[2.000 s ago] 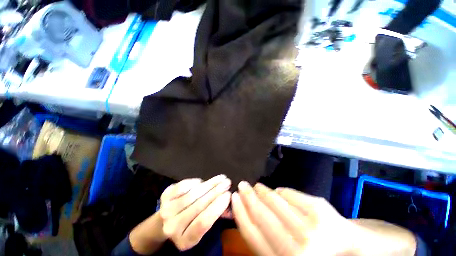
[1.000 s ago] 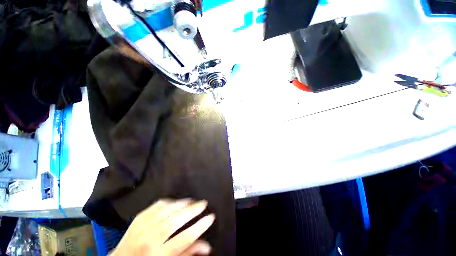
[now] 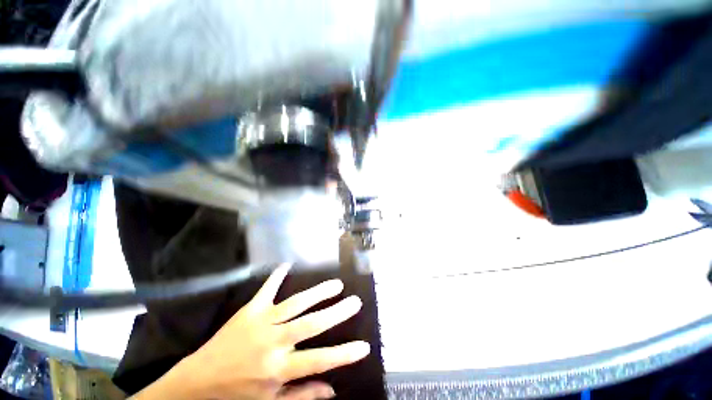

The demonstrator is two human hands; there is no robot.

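Dark brown cloth (image 3: pixel 176 312) lies on the white table under the sewing machine head (image 3: pixel 234 55). Its right edge runs down from the presser foot area (image 3: pixel 361 223) and off the bottom of the picture. My left hand (image 3: pixel 269 344) lies palm down on the cloth in front of the presser foot, fingers spread, pressing flat and gripping nothing. My right hand is out of the picture. The machine head is close and blurred and hides the cloth behind it. A pale blurred knob (image 3: pixel 293 226) covers part of the cloth.
A black rectangular pad (image 3: pixel 597 191) with a red-orange edge piece (image 3: pixel 526 203) lies right of the needle area. Ruler marks (image 3: pixel 546 375) run along the table's front edge. A snips tip (image 3: pixel 701 212) shows at the right rim. A cardboard box (image 3: pixel 78 383) is at lower left.
The view has moved close to the machine, whose head now fills the top. My left hand is further up the cloth, fingers more spread. My right hand, seen two seconds ago, is gone from view.
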